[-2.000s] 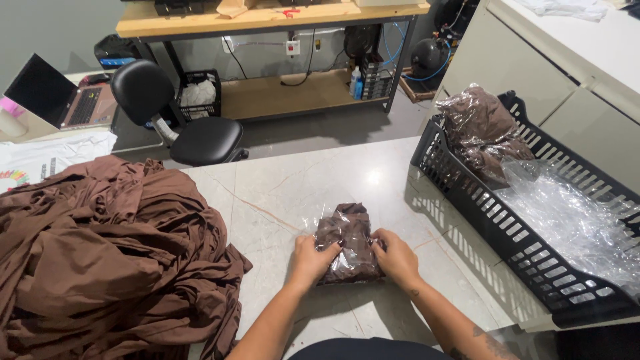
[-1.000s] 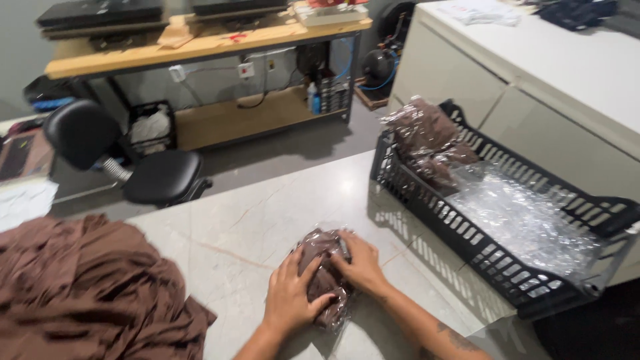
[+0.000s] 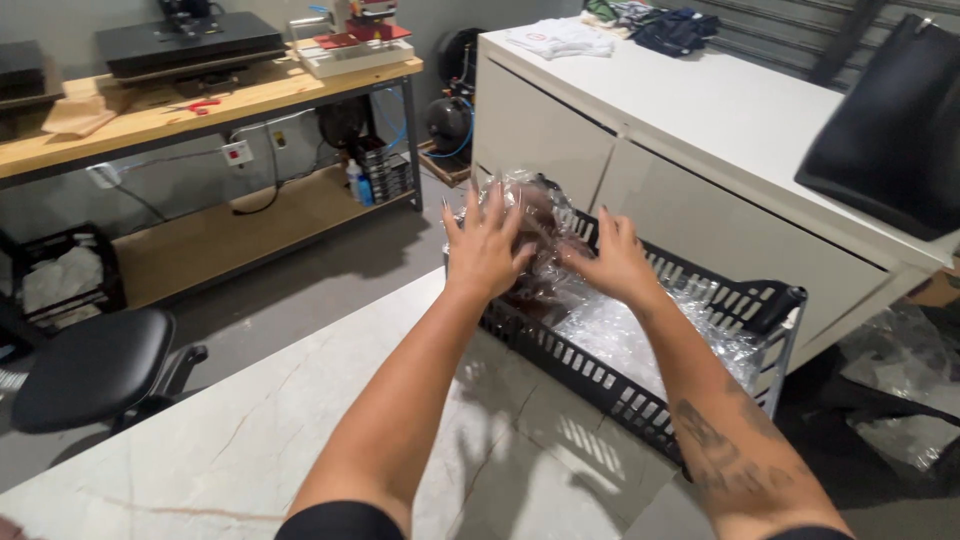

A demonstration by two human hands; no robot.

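My left hand (image 3: 486, 244), fingers spread, is over the near left side of the clear plastic-bagged brown fabric (image 3: 534, 210) at the far left end of a black plastic crate (image 3: 592, 375). On the right of the same bags is my right hand (image 3: 616, 259), its thumb toward them and fingers raised apart. Neither hand is closed on anything that I can make out; some contact with the plastic is possible. Clear plastic bags (image 3: 630, 337) lie in the rest of the crate. Brown fabric shows barely at the bottom left corner.
The crate stands at the right edge of the marble-patterned table (image 3: 300, 420). Behind it is a white cabinet (image 3: 675, 195) with folded garments (image 3: 562, 37) on top. A black chair (image 3: 97, 367) is at left, beyond the table, and a wooden workbench (image 3: 262, 97) holds heat presses.
Both hands have moved from the table to the crate's far left end. The bagged brown bundle they held is no longer on the table. The view has swung right.
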